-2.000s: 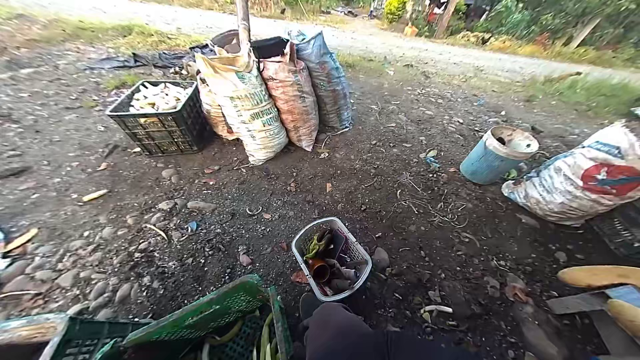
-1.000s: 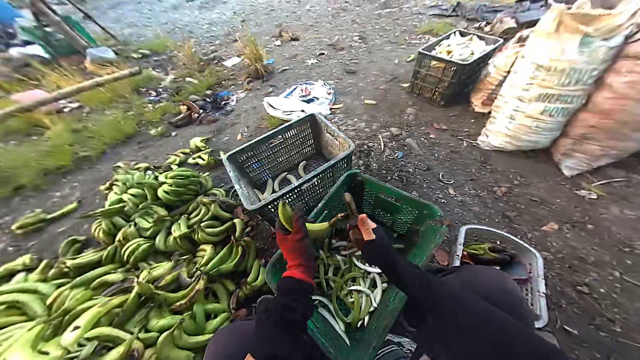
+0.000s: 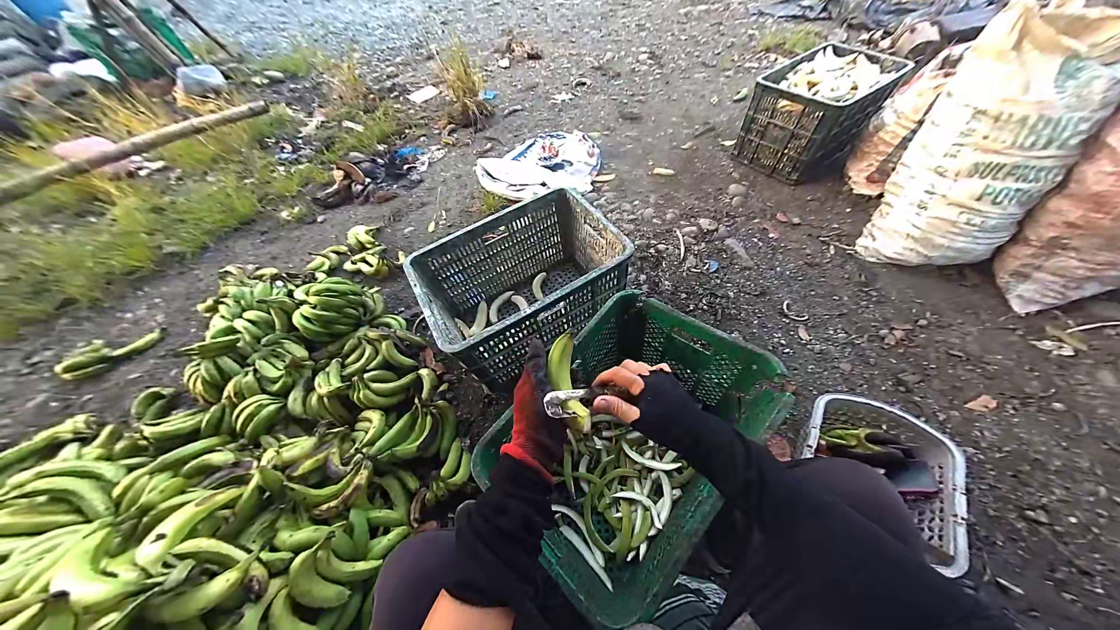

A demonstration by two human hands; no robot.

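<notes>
My left hand [image 3: 535, 418], in a red and black glove, is closed around a green plantain [image 3: 561, 363] held upright. My right hand [image 3: 626, 390], fingertips bare below a black sleeve, grips a small peeling tool [image 3: 567, 401] whose curved metal end lies against the plantain's lower part. Both hands are above a green plastic crate [image 3: 739, 372] holding many green and pale strips of peel [image 3: 626, 499]. Just beyond stands a dark green crate [image 3: 521, 229] with several peeled plantains [image 3: 500, 306] at its bottom. A large heap of green plantains [image 3: 289, 455] covers the ground at the left.
A white plastic basket [image 3: 962, 490] with dark items stands by my right leg. Farther off are a black crate [image 3: 779, 131] of pale peeled pieces, full woven sacks [image 3: 989, 157], a white sack [image 3: 542, 164] lying flat and a wooden pole [image 3: 131, 150] over grass.
The view has swung left since the oldest frame, where no hands show. Since one second ago, the plantain in my left hand has gone from slanting to upright, with the tool now against it.
</notes>
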